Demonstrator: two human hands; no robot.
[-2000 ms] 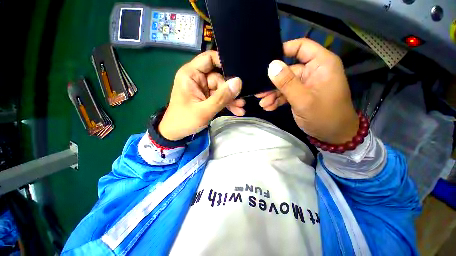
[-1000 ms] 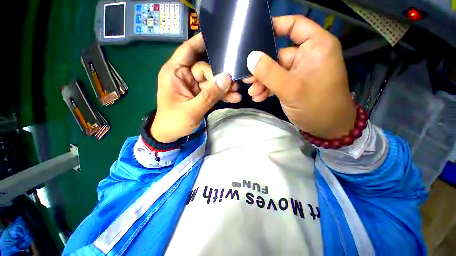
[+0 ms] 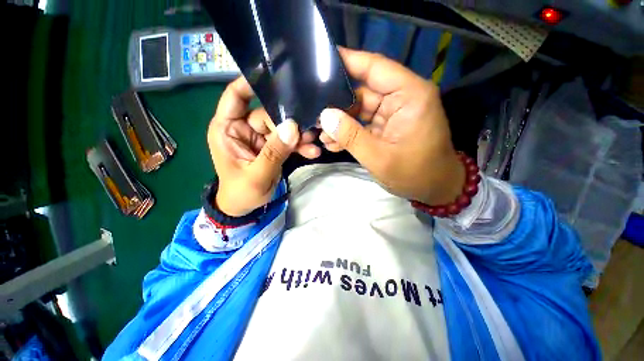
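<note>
A glossy black phone screen [image 3: 293, 60] is held up in front of my chest, its far end cut off by the top edge of the picture. Bright streaks of light reflect on it. My left hand [image 3: 247, 144] grips its lower left corner, thumb on the face and fingers behind. My right hand [image 3: 395, 123] grips its lower right corner the same way. The fingertips behind the screen are partly hidden. I cannot tell whether the screen sits in a frame.
On the green surface [image 3: 180, 151] at the left lie two fanned screen stacks [image 3: 141, 132] with orange flex cables and a grey handheld tester [image 3: 185, 58]. A grey metal bar [image 3: 60, 268] juts in at lower left. A red light [image 3: 551, 14] glows on the machine; clear plastic [image 3: 579, 162] hangs at right.
Both hands and the screen have shifted left in view. The screen now leans with its top to the left, and its reflections have changed. Both hands still hold it.
</note>
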